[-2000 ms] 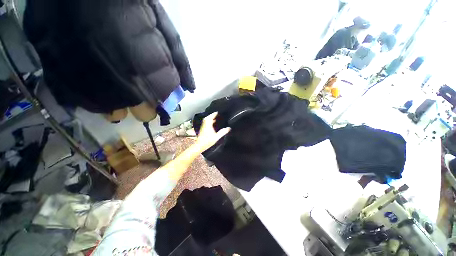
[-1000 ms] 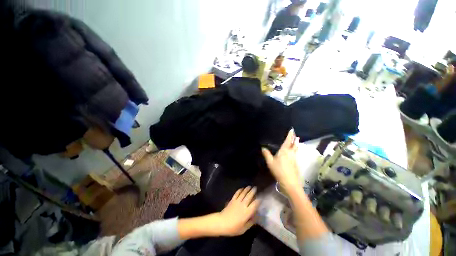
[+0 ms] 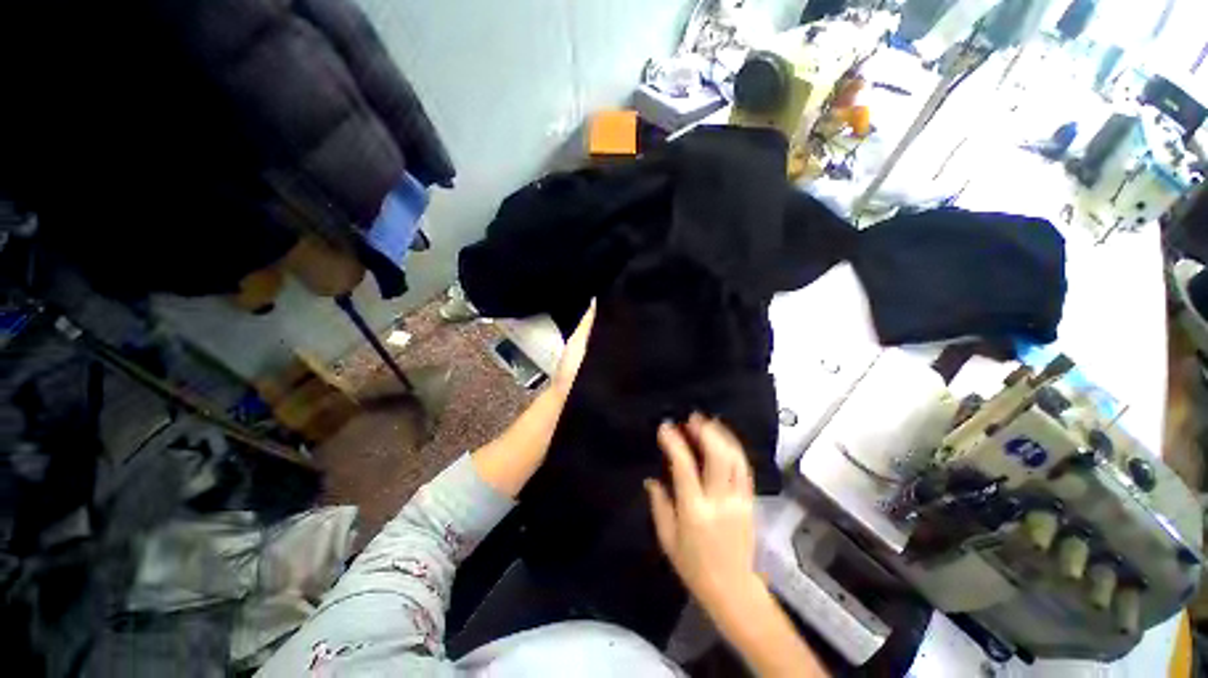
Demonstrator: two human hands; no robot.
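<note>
A large black fabric piece hangs from the table's left part down over the lap. My left hand is at the fabric's left edge, its fingers mostly hidden by the cloth, so its grip cannot be told. My right hand lies on the front of the fabric with its fingers spread. A folded black piece lies on the table to the right. The overlock machine with a blue round logo stands to the right of my right hand.
The white table shows between the fabric pieces. A dark padded jacket hangs at upper left. An orange-yellow block and another machine are behind the fabric. A phone-like object is left of my left forearm.
My left hand reached out to the heap, came back low, and is now at the fabric's left edge. My right hand came into view and moved onto the cloth, which now hangs nearer the lap.
</note>
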